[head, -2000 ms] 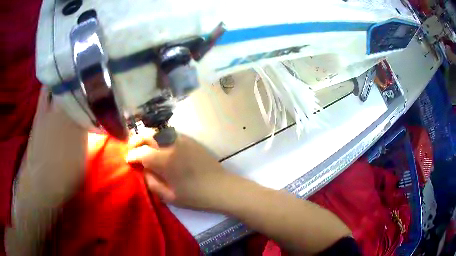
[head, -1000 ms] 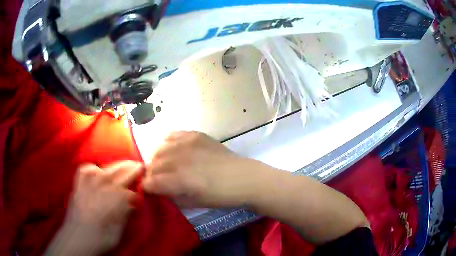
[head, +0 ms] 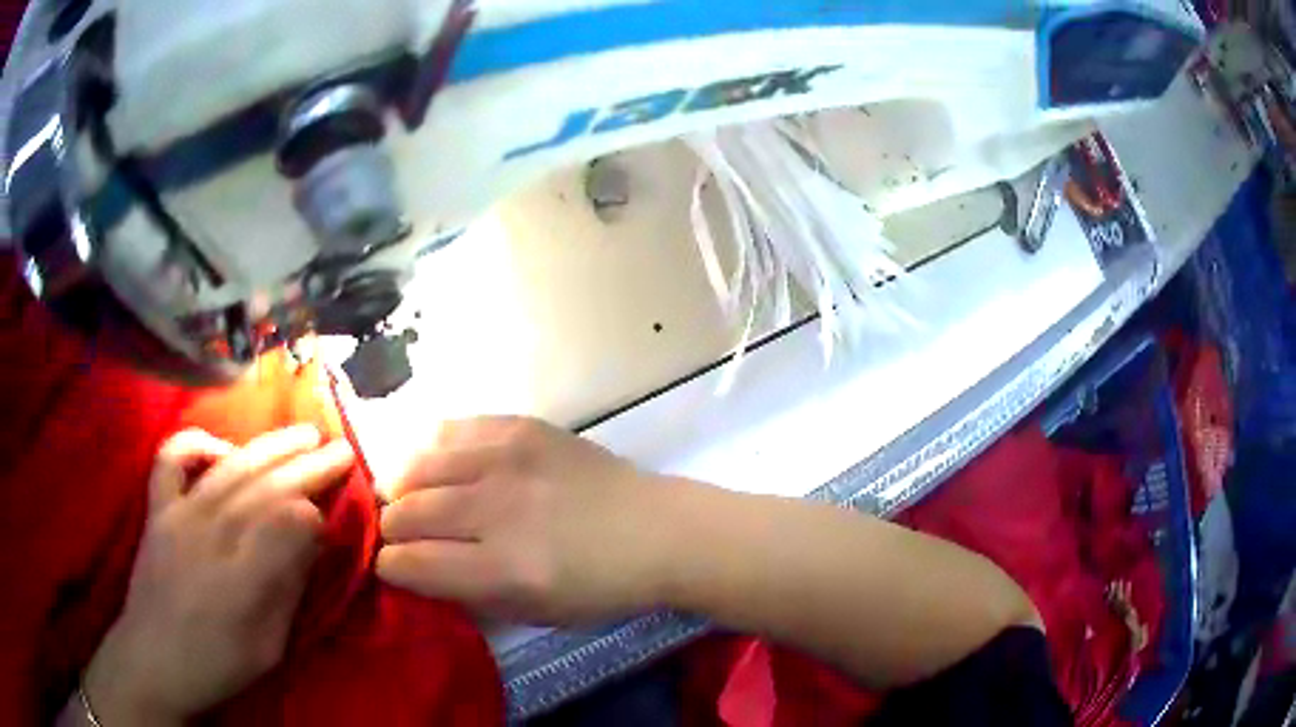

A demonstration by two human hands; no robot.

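The red cloth [head: 405,646] lies over the left part of the machine table, its edge running up to the brightly lit needle area [head: 292,348]. My right hand [head: 519,518] pinches the cloth's edge between thumb and fingers, in front of the needle. My left hand [head: 235,554] lies on the cloth to the left, fingers bent on it near the edge; whether it grips a fold is hard to tell. The white sewing machine [head: 625,107] with "JACK" lettering arches above. The needle tip is lost in the glare.
White strips [head: 796,234] hang from the machine arm. A ruler strip [head: 910,476] runs along the table's front edge. A blue crate [head: 1177,568] with red pieces [head: 1023,526] is below it at right. More red cloth [head: 64,426] is heaped at left.
Since two seconds ago, both hands have moved from beside the needle towards me. In the last second, my left hand has moved up the cloth with its fingers more spread. The view has shifted slightly.
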